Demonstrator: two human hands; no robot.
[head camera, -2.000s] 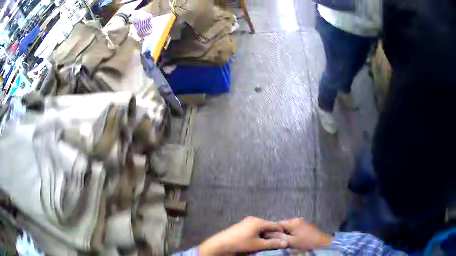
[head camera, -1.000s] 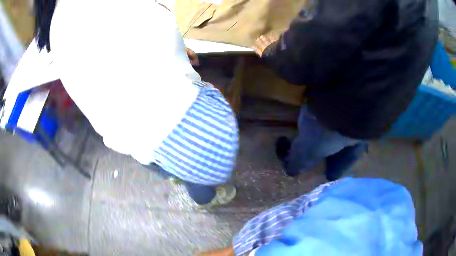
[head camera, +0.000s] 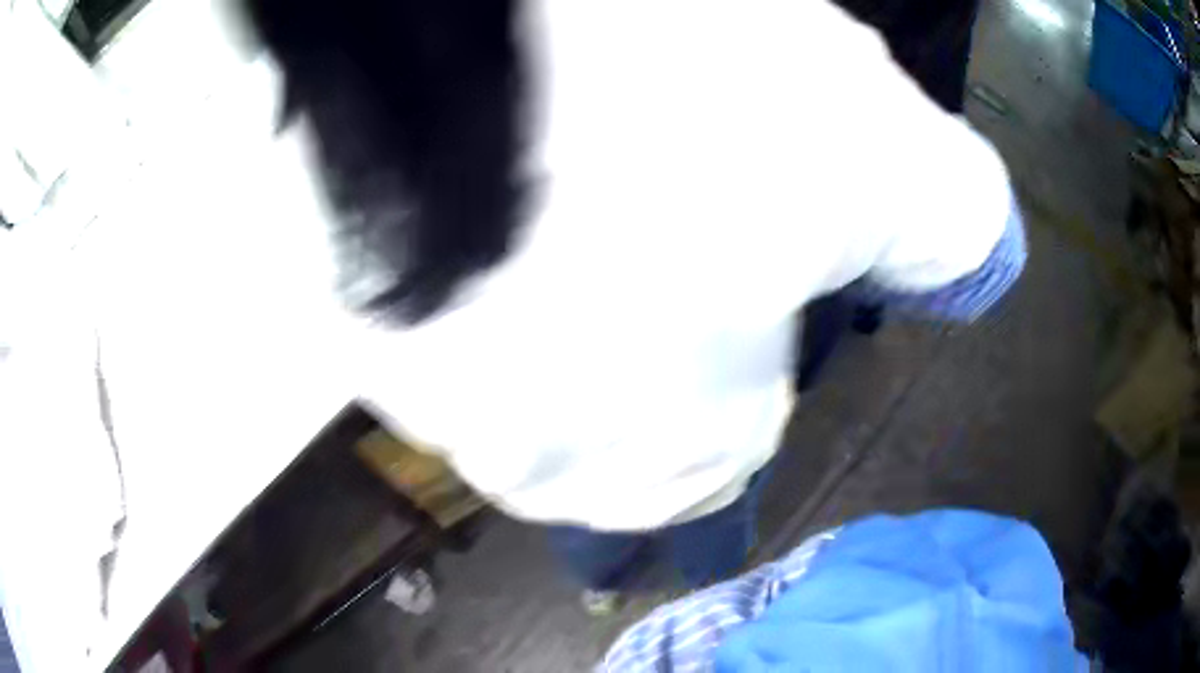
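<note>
Neither of my hands is in the picture. My blue clothing (head camera: 921, 598) and a blue-and-white striped sleeve (head camera: 691, 618) show at the bottom edge; the hand below the sleeve is cut off. Nearest in front is a person in a white top (head camera: 632, 316) with long dark hair (head camera: 421, 145), seen blurred from behind. To the left is a white-topped table (head camera: 224, 408). Pale cloth (head camera: 105, 473) with a thin dark line or fold seems to lie on it, but it is overexposed and its outline cannot be told.
A brown box-like piece (head camera: 419, 471) is under the table edge. A crumpled pale scrap (head camera: 411, 589) lies on the grey floor (head camera: 921, 440) beside it. A blue bin (head camera: 1134, 63) stands at the top right. The person in white stands between the table and the aisle.
The view has swung round. The clasped hands from two seconds ago and the hand at the bottom edge one second ago are gone. The person in white is closer; the dark-jacketed coworker is mostly hidden.
</note>
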